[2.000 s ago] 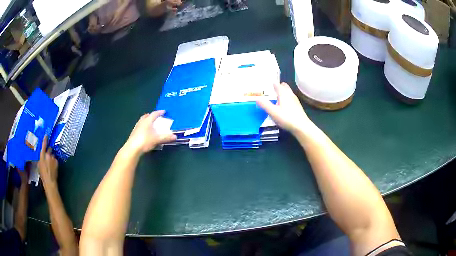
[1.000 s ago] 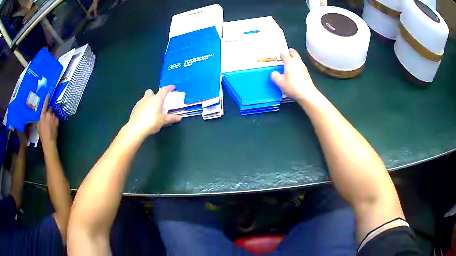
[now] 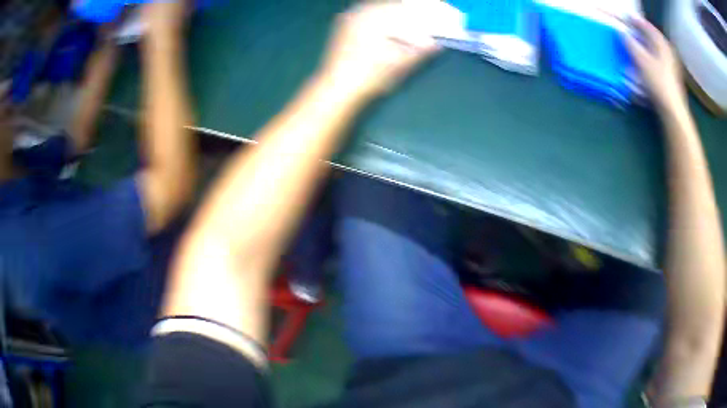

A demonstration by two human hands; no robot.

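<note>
Two neighbouring stacks of flattened blue and white cartons lie at the top of the view, cut off by its edge. My left hand is at the near left corner of the left stack, blurred, with fingers over its white edge; whether it grips is unclear. My right hand rests against the right side of the right stack; its fingertips are near the picture's top and its grip is unclear.
A round white unit stands at the right edge. The bench edge crosses the view. A neighbouring worker sits at the left, arms over the bench, near blue card. Red stool seats show below.
The view has swung down and to the left, so stacks, hands and white unit appear higher and further right. Both hands remain at the stacks.
</note>
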